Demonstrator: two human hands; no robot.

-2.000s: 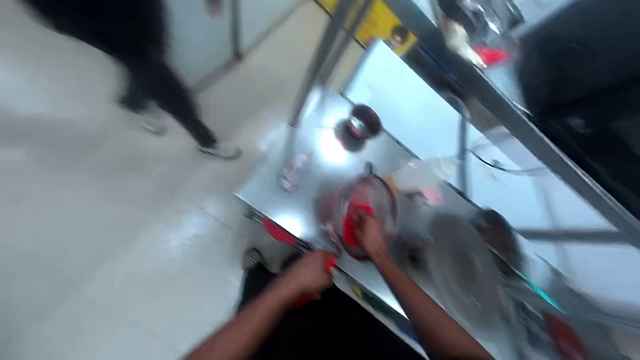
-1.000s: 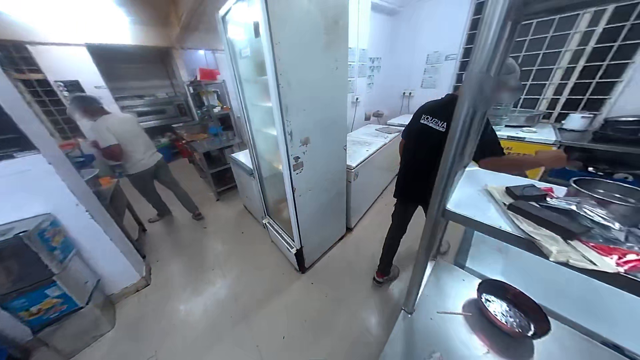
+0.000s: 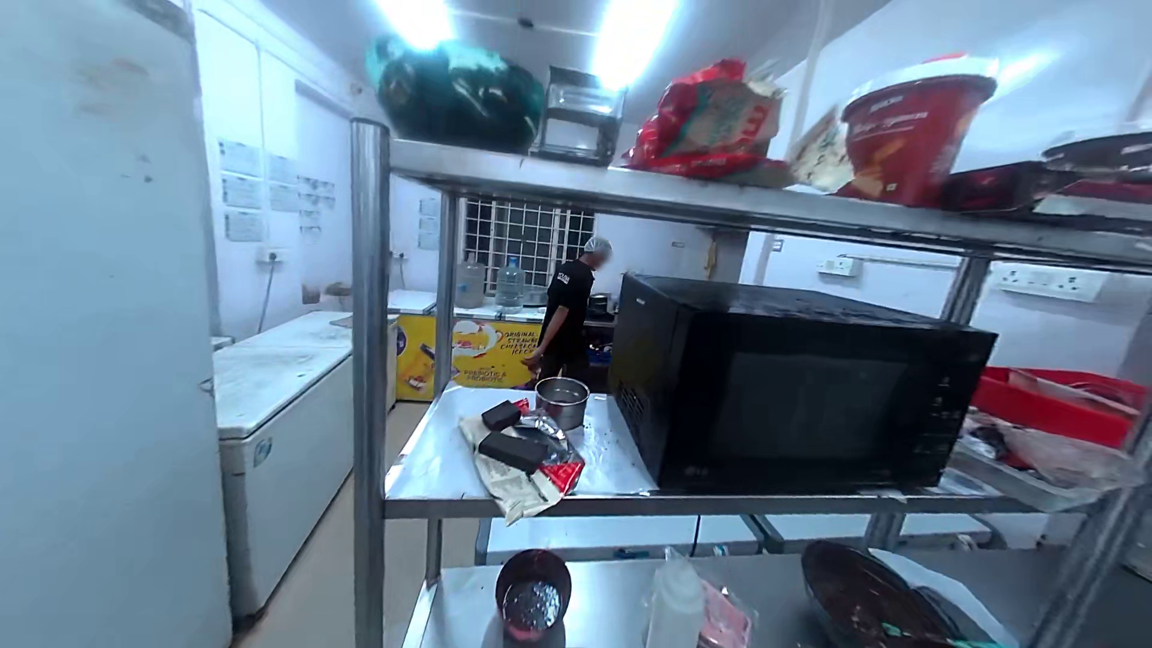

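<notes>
Neither of my hands shows in the head view. In front of me stands a steel rack. On its middle shelf a black microwave oven (image 3: 801,396) sits beside a round metal tin (image 3: 562,402) and dark blocks (image 3: 513,451) lying on an opened wrapper (image 3: 522,490). Lower down, a dark bowl (image 3: 533,594) with a shiny inside stands on the steel worktop (image 3: 612,585). A translucent squeeze bottle (image 3: 675,603) stands there beside a pink packet (image 3: 723,616). A larger dark bowl (image 3: 868,598) is further right.
The top shelf (image 3: 630,184) holds a green bag (image 3: 454,97), a red packet (image 3: 706,121) and a red tub (image 3: 913,135). A red tray (image 3: 1062,405) is at the right. Chest freezers (image 3: 288,378) line the left. A person in a black shirt (image 3: 565,310) stands beyond the rack.
My hands, at the worktop two seconds ago, are out of view. The view has swung up to the rack. The person in black is now seen farther off, behind the rack.
</notes>
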